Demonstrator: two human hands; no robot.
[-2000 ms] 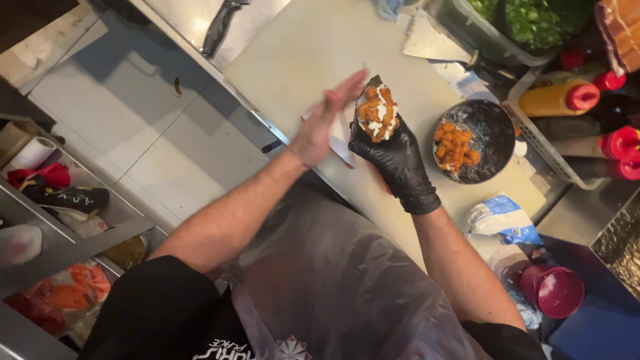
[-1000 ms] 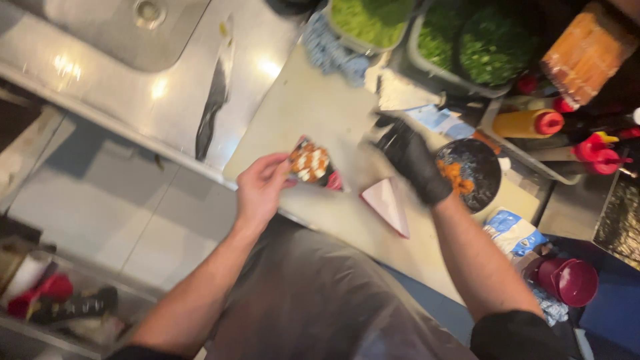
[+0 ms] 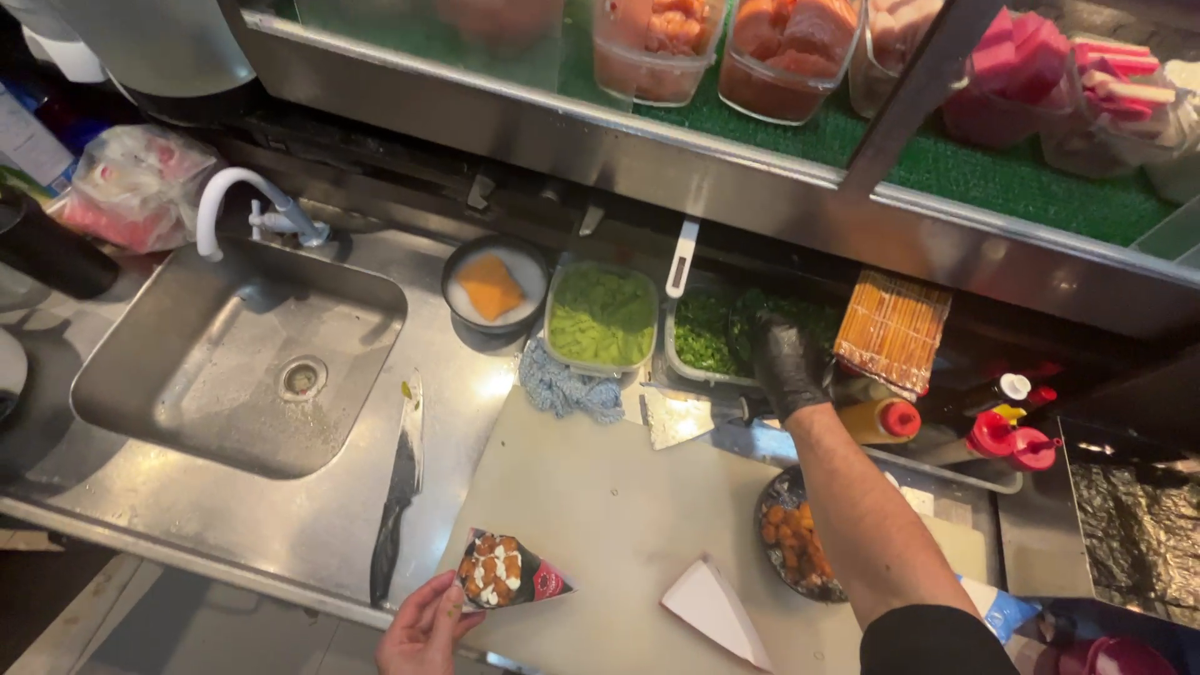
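Observation:
My left hand (image 3: 429,621) is bare and pinches a printed paper cone (image 3: 551,581) by its open end, over the near left edge of the cutting board (image 3: 600,497). Browned pieces with white sauce (image 3: 492,568) fill the cone. My right hand (image 3: 790,361), in a black glove, reaches into a tub of chopped green herbs (image 3: 705,336); its fingertips are hidden against dark greens. A folded white paper cone (image 3: 717,609) lies on the board. Beneath my right forearm sits a dark bowl of orange-brown pieces (image 3: 792,539), partly covered by the arm.
A knife (image 3: 398,497) lies on the steel counter beside the sink (image 3: 234,375). Behind the board stand a bowl with a sponge (image 3: 494,286), a tub of light green food (image 3: 602,319), a blue cloth (image 3: 567,382), a bamboo mat (image 3: 893,333) and sauce bottles (image 3: 881,421). A glass display case is above.
The filled cone has passed from my gloved right hand to my left hand. My right hand has moved from over the board into the herb tub. The view has shifted toward the counter's back.

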